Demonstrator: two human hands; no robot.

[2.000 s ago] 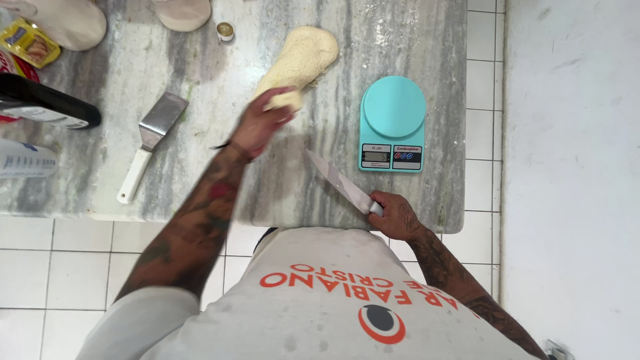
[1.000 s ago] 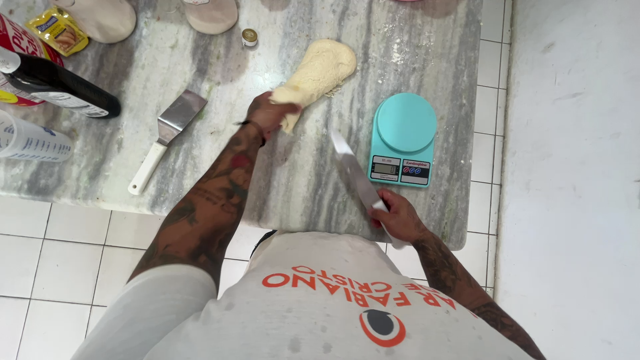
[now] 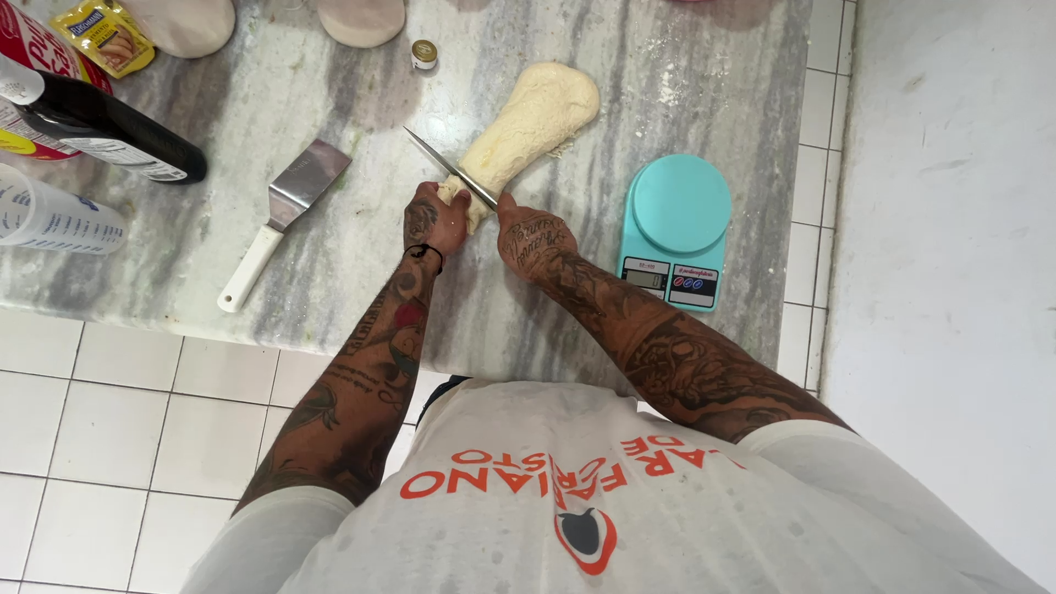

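A long piece of pale dough (image 3: 528, 124) lies slantwise on the marble worktop. My left hand (image 3: 437, 219) grips its near end, the fingers partly hidden. The handle of a knife (image 3: 445, 165) is in my right hand (image 3: 536, 239), mostly covered by the fingers. Its blade crosses the dough just beyond my left fingers and points up and left; whether it has cut in, I cannot tell. Right of my right hand stands a turquoise kitchen scale (image 3: 681, 202) with a round platform and nothing on it.
A metal scraper with a white handle (image 3: 285, 219) lies left of my left hand. Farther left are a dark bottle (image 3: 124, 124), a clear measuring cup (image 3: 62, 219) and a yellow packet (image 3: 103, 35). A small jar (image 3: 424, 54) stands beyond the dough. The worktop (image 3: 355, 322) ends near my shirt.
My right hand has brought the knife up and left from near the worktop's front edge to the dough. My left hand is now closed around the dough's near end.
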